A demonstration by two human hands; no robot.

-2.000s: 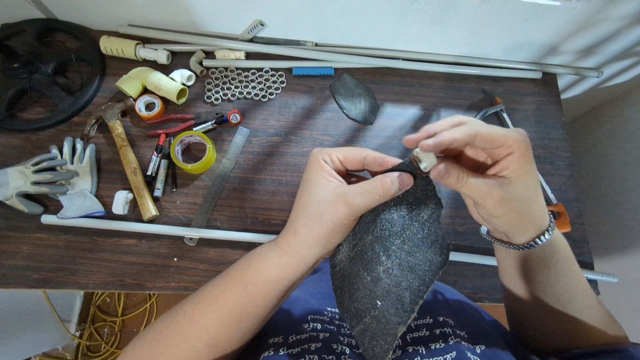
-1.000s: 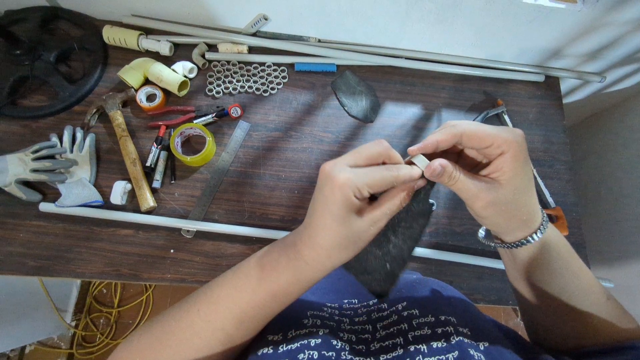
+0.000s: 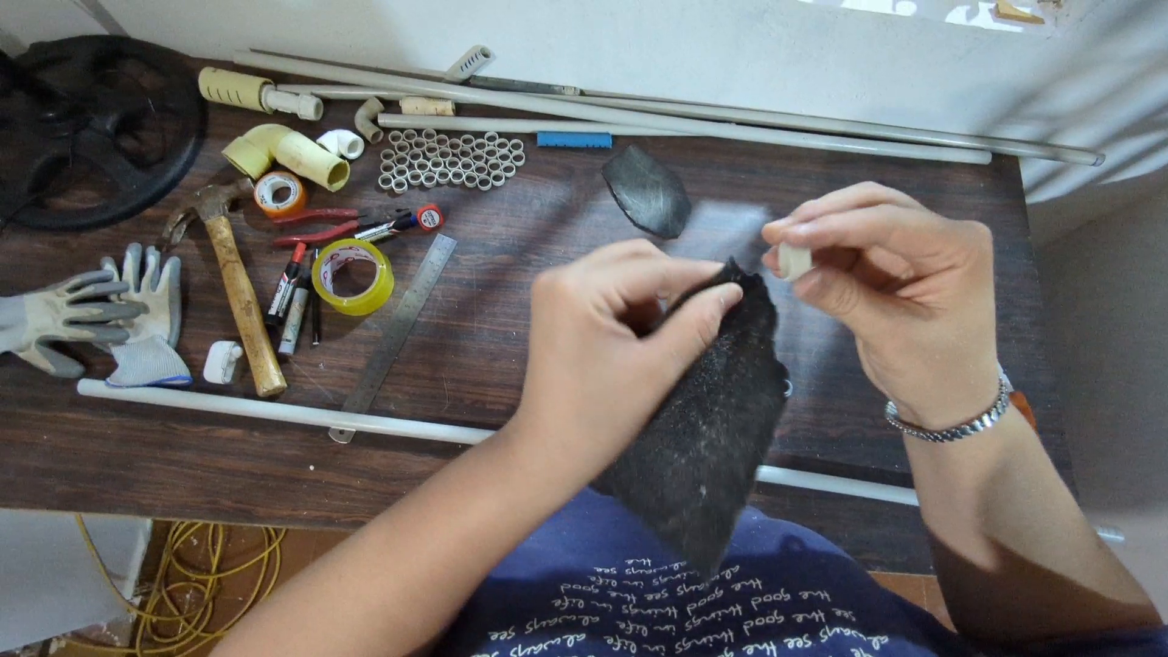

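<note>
My left hand (image 3: 620,338) pinches the top corner of a dark, gritty sheet (image 3: 703,438), which looks like sandpaper and hangs down in front of my shirt. Just right of it, my right hand (image 3: 894,292) holds a short white plastic pipe ring (image 3: 795,262) between thumb and fingers, apart from the sheet. Many similar cut rings (image 3: 452,162) lie grouped on the dark wooden table. A smaller dark piece of the sheet (image 3: 647,192) lies beyond my hands. Behind the sheet's right edge, a small part of a ring shows on the table.
A long white pipe (image 3: 283,407) crosses the near side, over a steel ruler (image 3: 401,319). At the left are a hammer (image 3: 239,292), work gloves (image 3: 146,310), yellow tape (image 3: 353,277), pliers and markers. Several pipes (image 3: 730,128) lie along the wall. A yellow cable (image 3: 196,584) is on the floor.
My hands were together at the ring a second ago and are now apart. The ring stays in my right hand, and the dark sheet hangs more openly from my left.
</note>
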